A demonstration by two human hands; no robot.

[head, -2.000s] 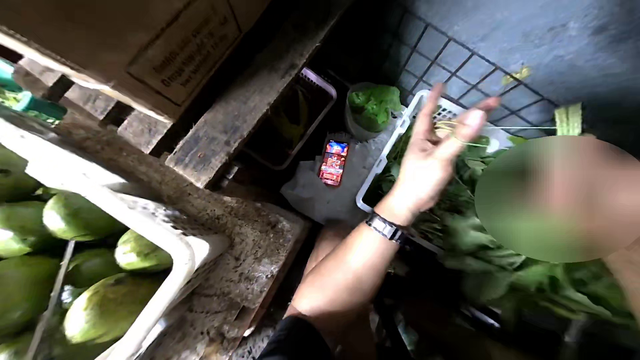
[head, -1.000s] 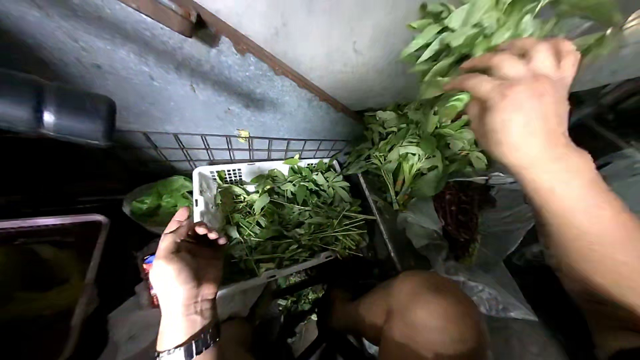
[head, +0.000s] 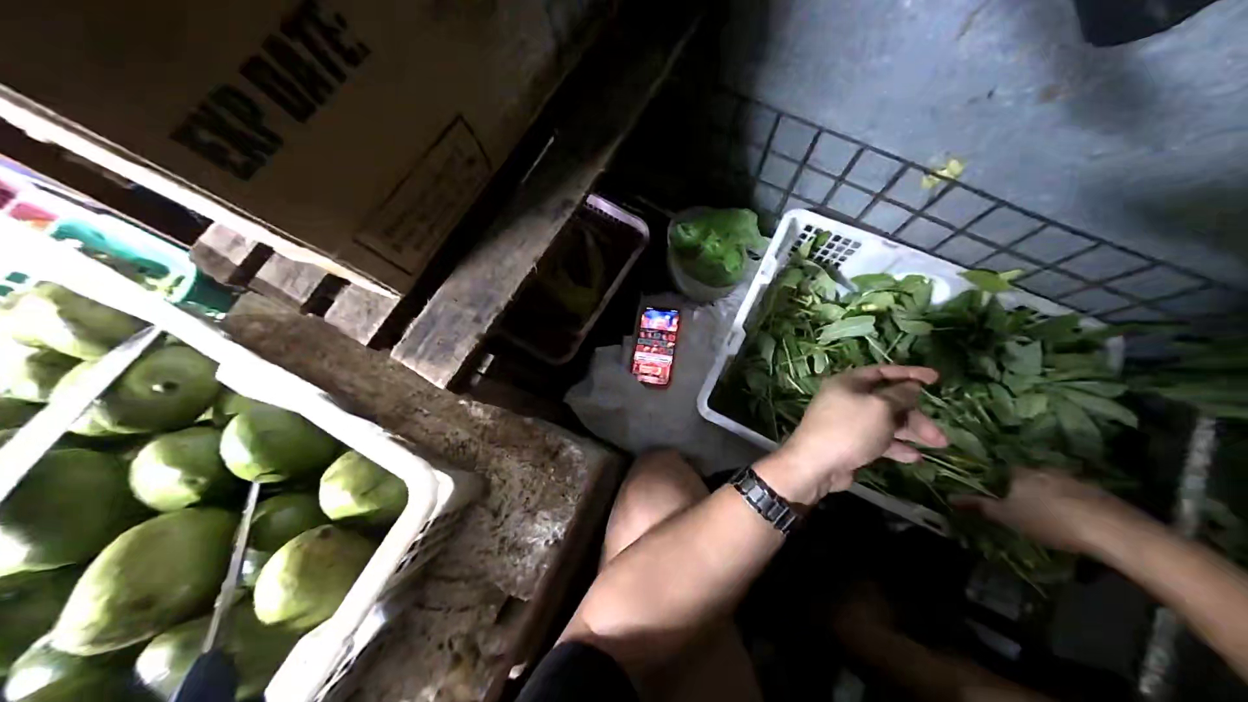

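Leafy green stems (head: 985,370) fill a white plastic crate (head: 721,390) on the floor. Over its near part is my left hand (head: 868,424), wearing a metal-banded watch (head: 765,499), with its fingers apart and nothing plainly in them. My right hand (head: 1033,507) is blurred at the crate's near right side, against the stems; whether it grips any cannot be told. A lit smartphone (head: 655,347) lies left of the crate, near a container of bright green leaves (head: 717,249).
A white crate (head: 409,468) of large green fruit (head: 156,580) with a knife (head: 234,565) stands at left. Above it is a cardboard box (head: 322,127) on wooden slats (head: 487,283). A wire grid (head: 877,185) leans on the wall behind.
My right hand, one second ago raised with a leafy bunch at the upper right, is now low by the crate. My left hand has moved from the crate's left end to over the greens. The view has swung left.
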